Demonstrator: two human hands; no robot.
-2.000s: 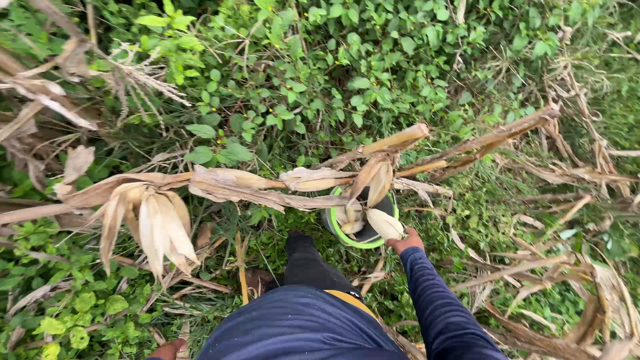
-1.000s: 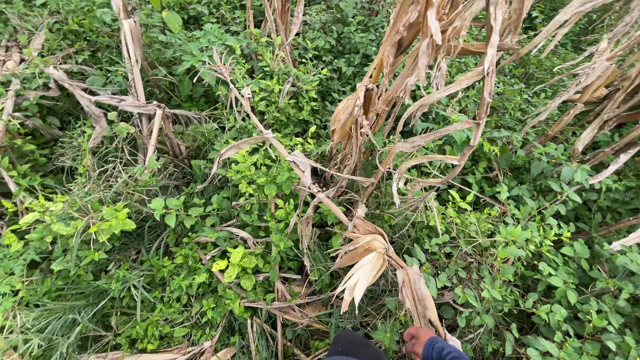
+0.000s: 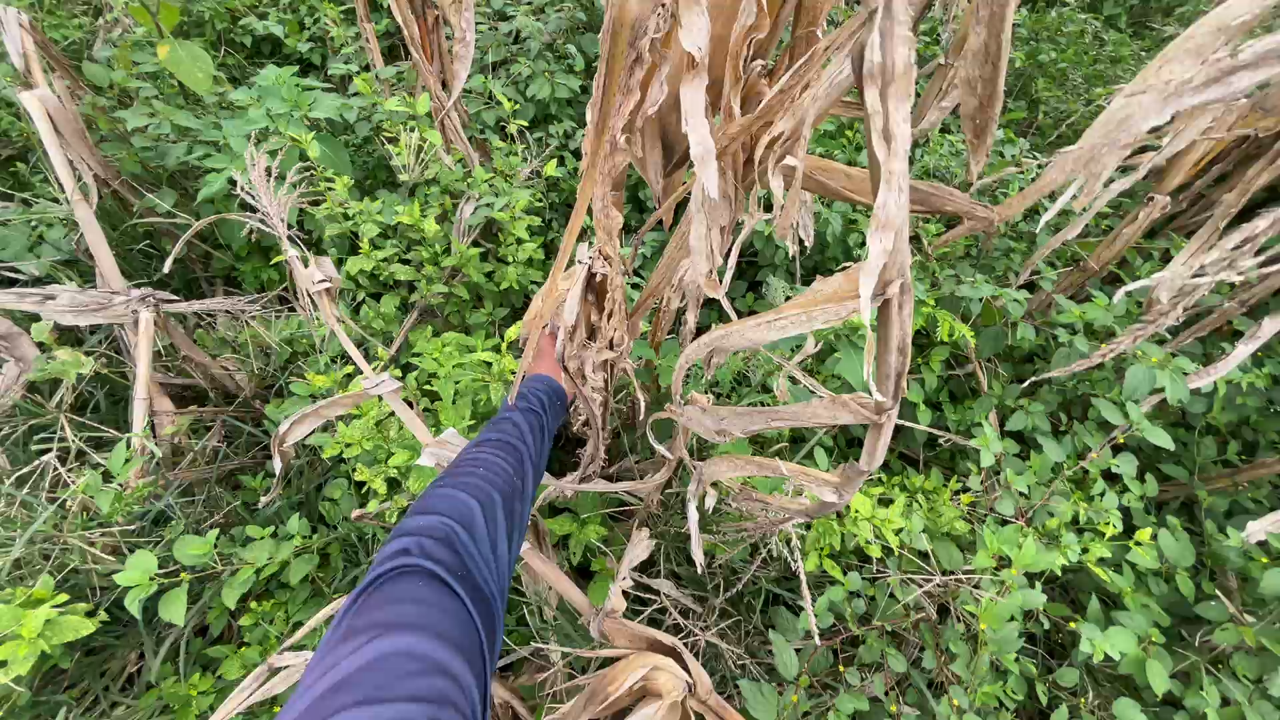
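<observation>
My left hand reaches in at the middle, at the end of a dark blue sleeve. It touches a bunch of dry, brown maize leaves hanging from a dry maize plant. The leaves cover my fingers, so their grip is hidden. My right hand is out of view. Below and right of my left sleeve, pale, dry maize husks stand open at the bottom edge.
Dry maize leaves hang right of my hand. A bent stalk with a tassel leans at left, and more dry stalks stand beyond it. At right is another dry clump. Low green weeds cover the ground.
My left arm has come into view and reached up into the dry leaves. My right hand, earlier holding a pale maize ear over a green-rimmed bucket, has left the view, which has shifted greatly.
</observation>
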